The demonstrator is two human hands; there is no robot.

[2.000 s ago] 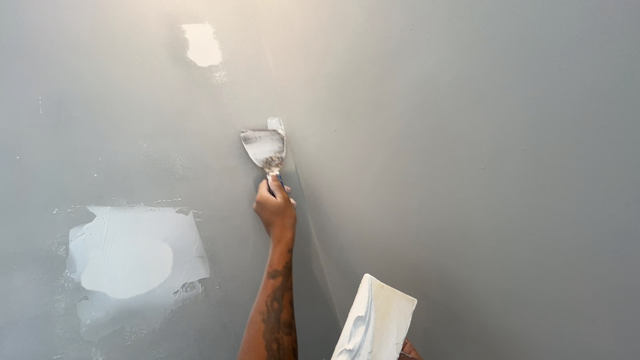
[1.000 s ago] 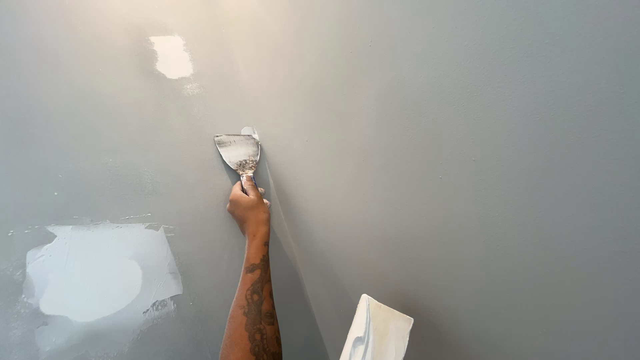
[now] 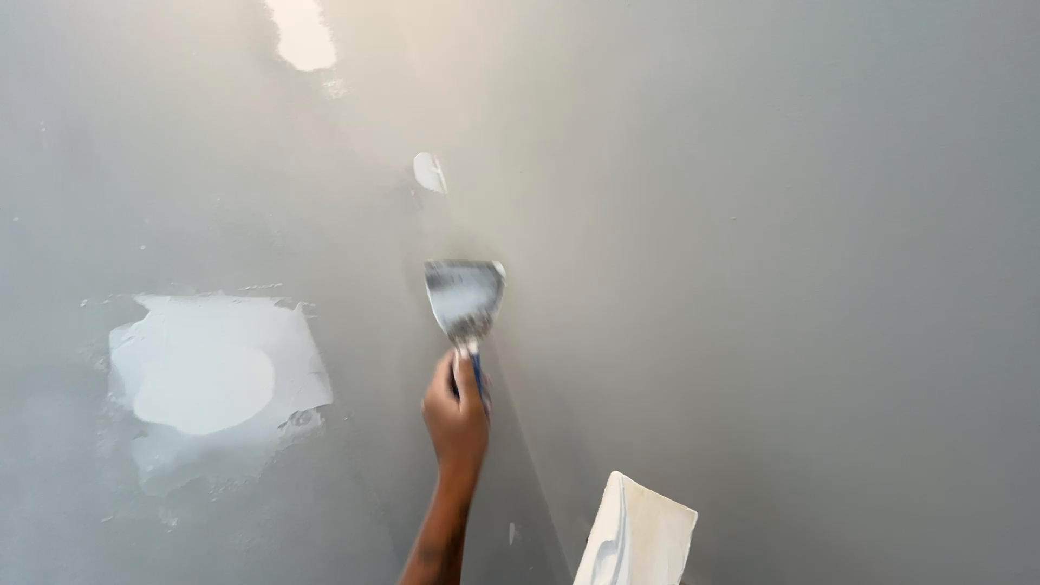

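My left hand [image 3: 457,406] grips the blue handle of a putty knife [image 3: 465,301]. Its broad metal blade, smeared with pale filler, points up in front of the grey wall. Above the blade is a small white filler spot [image 3: 428,172] on the wall. At the bottom, right of my left arm, a cream-coloured board or pan [image 3: 656,524] carries white filler [image 3: 605,540]. My right hand [image 3: 683,581] shows only as a sliver by its lower right edge; its fingers are hidden.
The grey wall [image 3: 780,325] fills the view. A large, uneven filler patch [image 3: 203,382] lies at the left, with rough edges and small bumps about it. Another white patch [image 3: 305,36] is at the upper left, cut off by the frame.
The putty knife in my left hand has moved down from the small filler spot, which now shows uncovered above the blade. The cream-coloured board or pan remains at the bottom. The view has shifted.
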